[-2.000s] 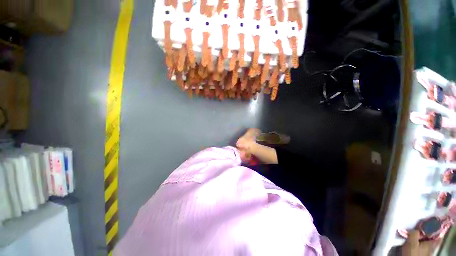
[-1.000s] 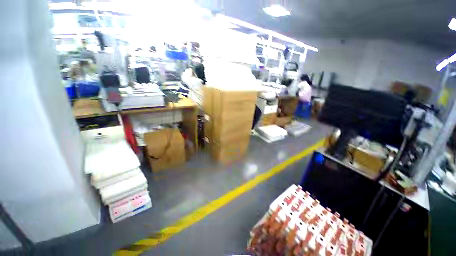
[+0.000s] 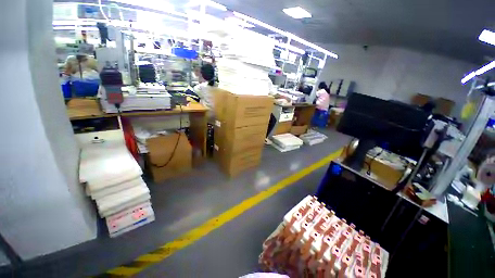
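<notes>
No hand is in view. Nearest in front of me, at the bottom right of centre, stands a stack of loaded white trays with brown straps (image 3: 331,244). The straps lie in rows on top and hang over the near edges. A small bit of my light pink sleeve or clothing (image 3: 264,275) shows at the bottom edge.
A black monitor (image 3: 384,124) stands on a desk beyond the stack. A green bench (image 3: 472,244) is at the right. Stacked cartons (image 3: 244,133), white tray piles (image 3: 114,176), a pillar (image 3: 40,136) and a yellow floor line (image 3: 239,212) are further off. People sit at far benches.
The view has swung up from the floor and my pink clothing to the room, then shifted slightly. The watches on the bench at the right have left the view.
</notes>
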